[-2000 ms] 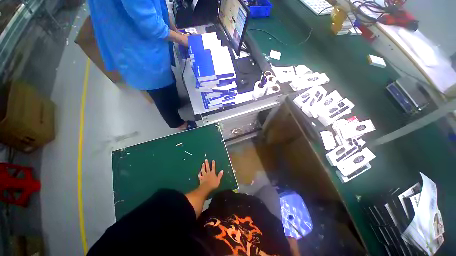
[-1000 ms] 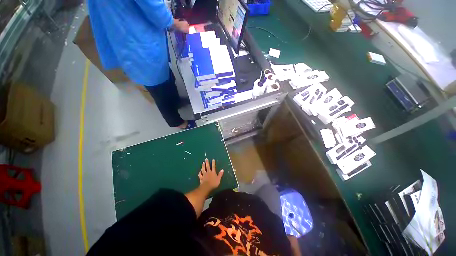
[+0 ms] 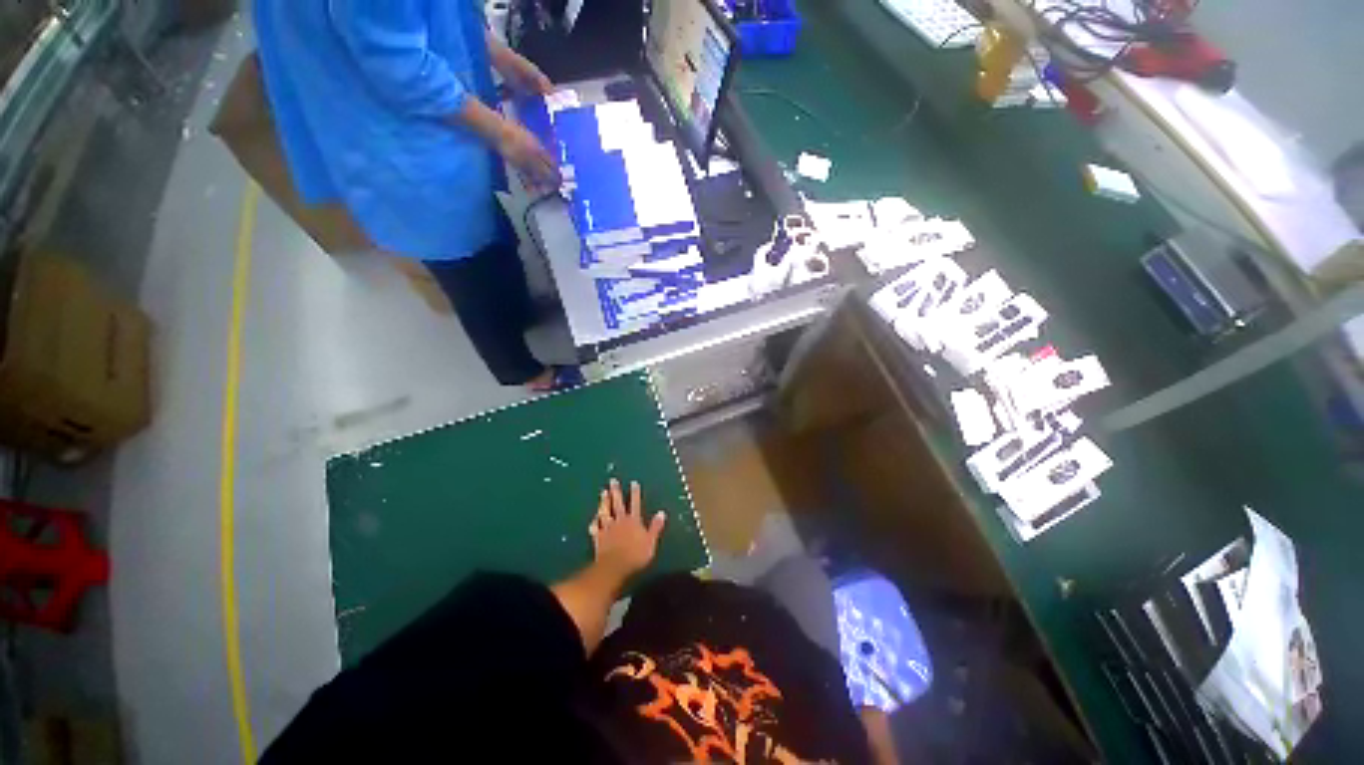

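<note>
A small work table with a green top (image 3: 449,523) stands in front of me. My left hand (image 3: 625,531) lies palm down near its right edge, fingers spread, holding nothing. A bit of my right forearm shows at the bottom, beside a pale blue-white plastic stool (image 3: 880,643); my right hand is hidden or out of the picture.
A person in blue (image 3: 382,120) stands at a bench with blue-and-white boxes (image 3: 621,187) and a monitor (image 3: 691,75). White printed box sleeves or cards (image 3: 980,321) lie on the green bench at right. Left are a carton (image 3: 68,359) and a red stool (image 3: 45,565).
The view has shifted slightly. My left hand stays flat on the table. The other person's hands have moved beside the blue-and-white boxes.
</note>
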